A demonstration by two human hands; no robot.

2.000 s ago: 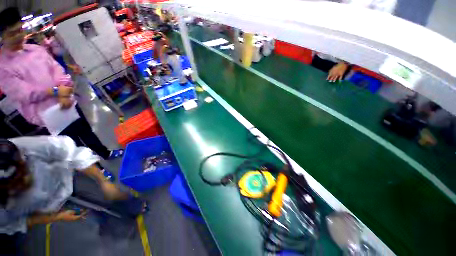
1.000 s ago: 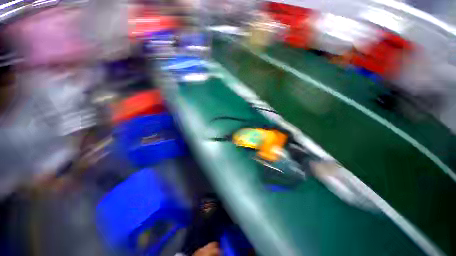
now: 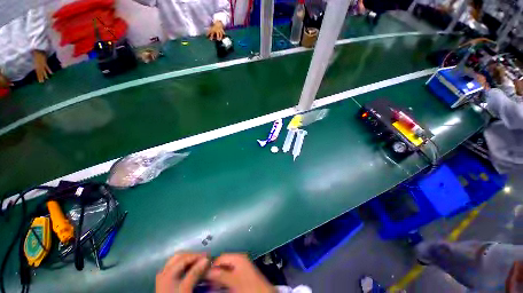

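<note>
My left hand (image 3: 182,274) and my right hand (image 3: 239,274) are close together at the bottom edge, partly cut off, with curled fingers. A small dark part shows between their fingertips; its shape is mostly hidden. Left of them on the green bench (image 3: 258,189) lie a yellow balancer (image 3: 37,243), an orange screwdriver (image 3: 59,222), looped black cables (image 3: 80,252) and a blue-handled tool (image 3: 108,243). A clear plastic bag (image 3: 140,169) lies behind them. Small dark pieces (image 3: 207,240) lie just beyond my hands.
A black box with a yellow label (image 3: 408,131) and a blue unit (image 3: 456,86) stand at right. White tubes (image 3: 295,141) lie near a metal post (image 3: 322,57). The green conveyor (image 3: 229,94) runs behind. Blue bins (image 3: 324,240) stand below the bench edge. People in white coats work across the line.
The view has swung right along the bench, so the balancer and screwdriver now appear at far left. Both my hands are now in view together; the black box and white tubes have come into view.
</note>
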